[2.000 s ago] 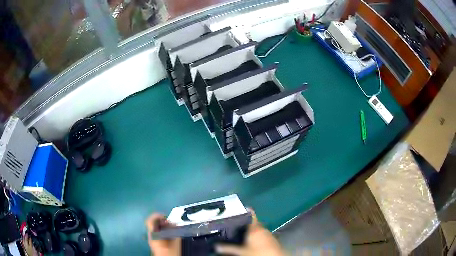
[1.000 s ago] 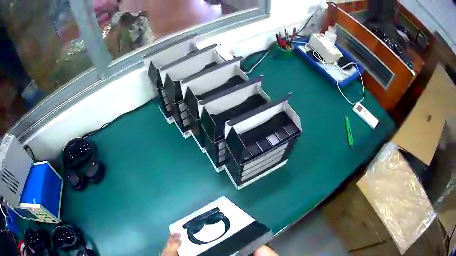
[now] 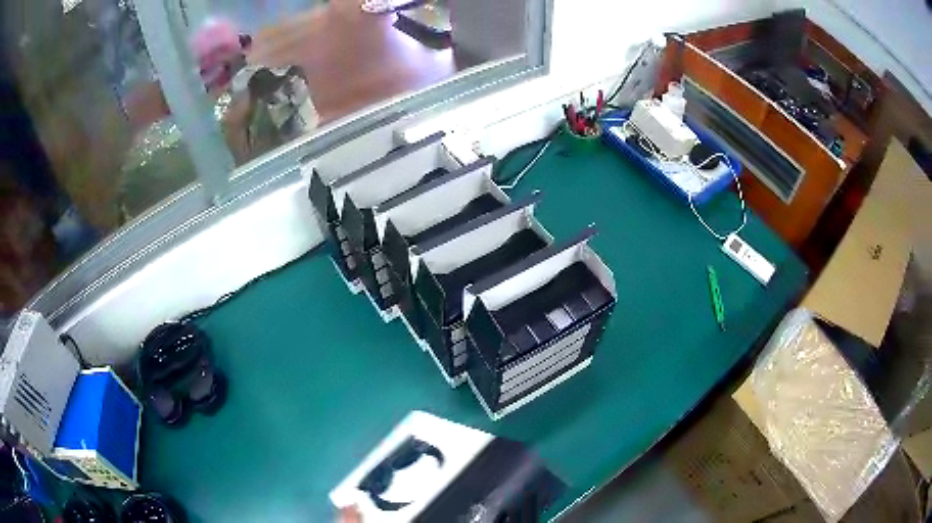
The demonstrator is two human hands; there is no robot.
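Note:
A retail box is held at the bottom centre, near the bench's front edge. Its white face with a black headphone picture points up, and its dark side faces right. It is partly blurred and cut off by the lower edge. Only a fingertip of my left hand shows, at the box's lower left corner. My right hand is not in view. Several open box sleeves stand upright in a slanting row behind the box, white inside with striped sides.
Over-ear headphones lie at left, with more cut off at the lower left. A blue and white instrument stands beside them. A green pen, power strip and blue tray are at right. A wrapped carton stands at lower right.
The box has turned from edge-on, its picture face now upward, and sits lower in view. My right hand has gone out of view and less of my left hand shows. The camera view has shifted.

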